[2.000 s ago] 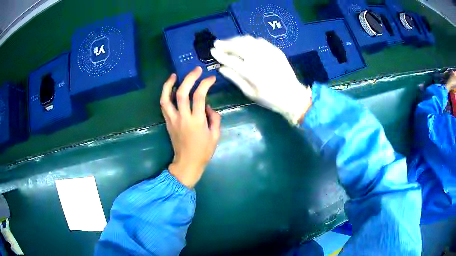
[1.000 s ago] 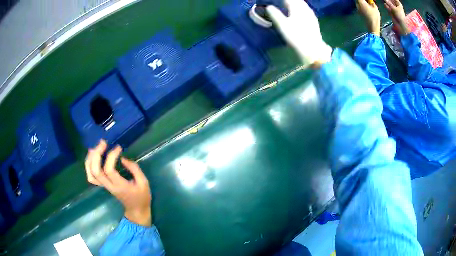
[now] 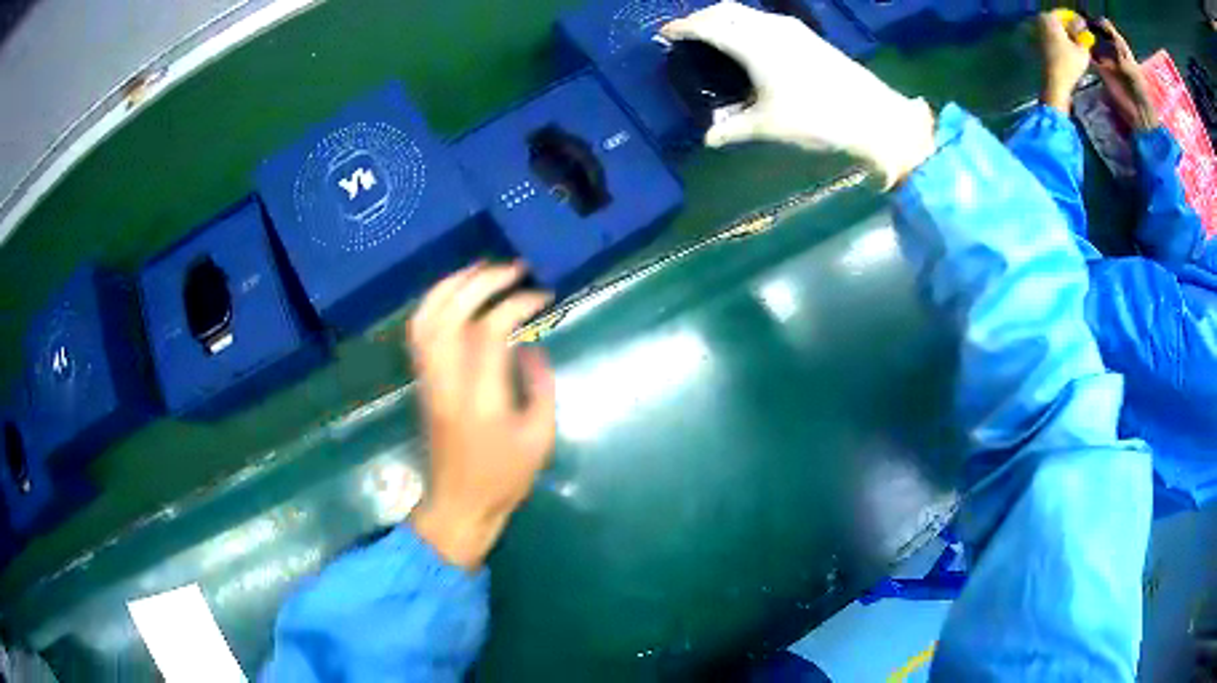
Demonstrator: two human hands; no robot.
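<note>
My right hand (image 3: pixel 814 100), in a white glove, grips a black smart watch (image 3: pixel 707 78) by its sides, above or in a dark blue box near the top centre. My left hand (image 3: pixel 478 407) is bare and blurred, with fingers apart and half curled. It is at the near edge of an open blue box (image 3: pixel 607 240). A dark shape shows in that box's tray; I cannot tell if it is a watch or a recess. Left of it are a blue lid (image 3: pixel 300 200) with a dotted ring and an open box (image 3: pixel 260 360) holding a black watch (image 3: pixel 208 304).
The boxes stand in a row on the green conveyor (image 3: pixel 507 47), behind the glossy green bench edge (image 3: pixel 641 534). More boxes are at the far left and top right. A white paper (image 3: pixel 187 634) lies at lower left. Another person's hands (image 3: pixel 1065 67), one with yellow at the fingers, work near pink material (image 3: pixel 1181 127).
The view has swung right since the first frame. My right hand has moved from one box to another further right and now holds a watch. My left hand has moved right, up to the conveyor edge.
</note>
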